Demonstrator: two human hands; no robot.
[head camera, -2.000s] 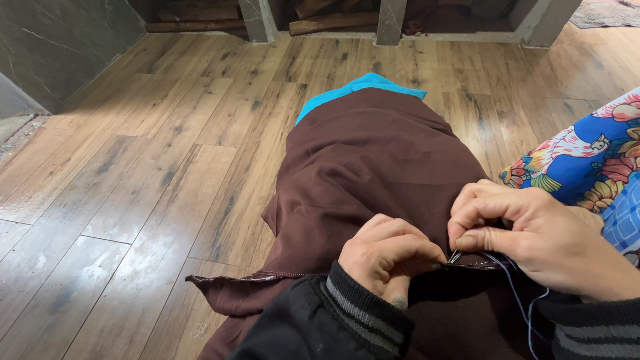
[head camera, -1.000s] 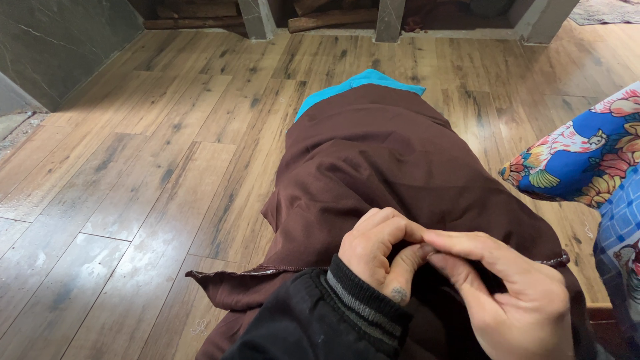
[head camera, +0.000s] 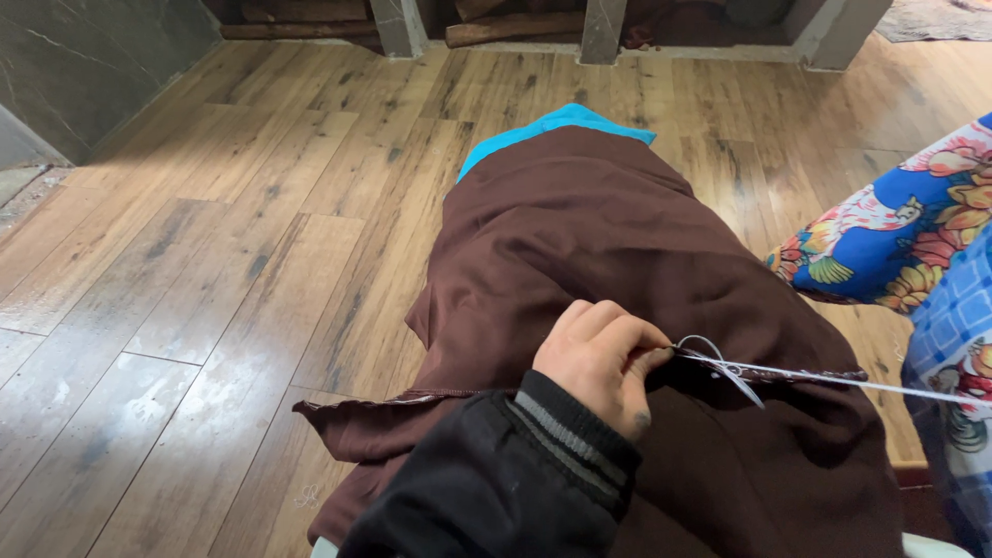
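Observation:
Dark brown fabric (head camera: 573, 209) lies draped in front of me, with bright blue cloth (head camera: 570, 118) showing at its far end. My left hand (head camera: 601, 353) pinches the overlocked edge of the brown fabric between thumb and fingers. From that pinch a pale thread (head camera: 821, 374) runs taut to the right, out of the frame. A loose loop and a tail of thread curl beside the fingertips. My right hand is outside the view, and no needle can be seen.
Patterned blue fabric with flowers and birds (head camera: 876, 232) is at the right, above blue checked cloth (head camera: 961, 310). Wood-look floor (head camera: 232, 256) surrounds the fabric. Chopped wood (head camera: 511, 29) lies in recesses at the back.
My right hand was at my left fingertips in both earlier frames and has left the view. The thread now stretches taut to the right. My left hand stays near the fabric edge.

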